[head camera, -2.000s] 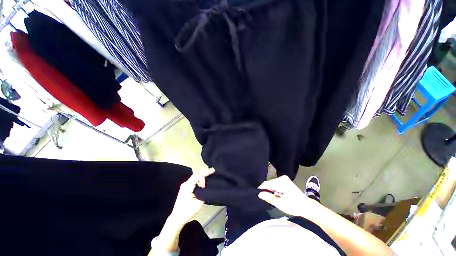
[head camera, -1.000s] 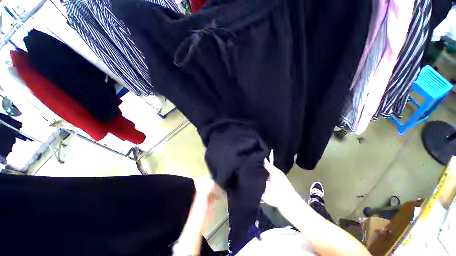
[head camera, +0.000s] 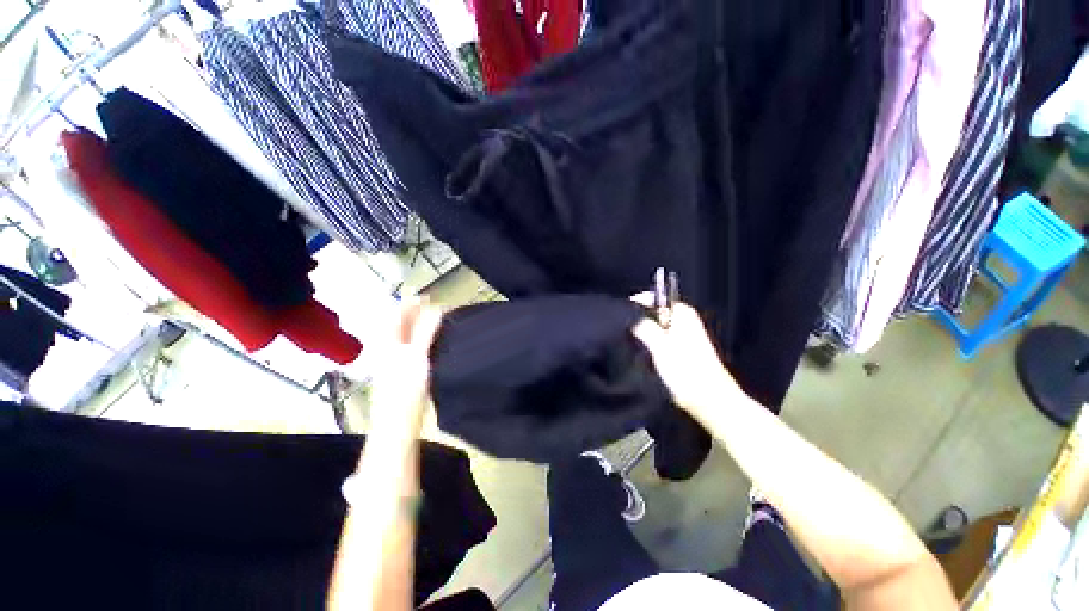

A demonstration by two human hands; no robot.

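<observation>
Black trousers (head camera: 621, 179) hang in front of me, with a drawstring (head camera: 514, 161) tied in a bow at the front waist. A bunched trouser leg end (head camera: 543, 376) is spread sideways between my hands. My left hand (head camera: 418, 334) is at its left edge; the fingers are pale and blurred. My right hand (head camera: 675, 340) grips its upper right edge and also holds small silvery snips (head camera: 665, 287), their points showing upward past the fingers.
Black fabric (head camera: 179, 513) fills the lower left. Striped garments (head camera: 305, 119) and red and black garments (head camera: 215, 239) hang at left. Pink and striped garments (head camera: 920, 179) hang at right, near a blue stool (head camera: 1033, 245) and a round black base (head camera: 1057, 370). A table edge (head camera: 1039, 513) stands lower right.
Both hands have moved up with the leg end, which is now raised and spread wider. The snips' points now show clearly. The trousers' waist has shifted, and more red cloth shows behind it.
</observation>
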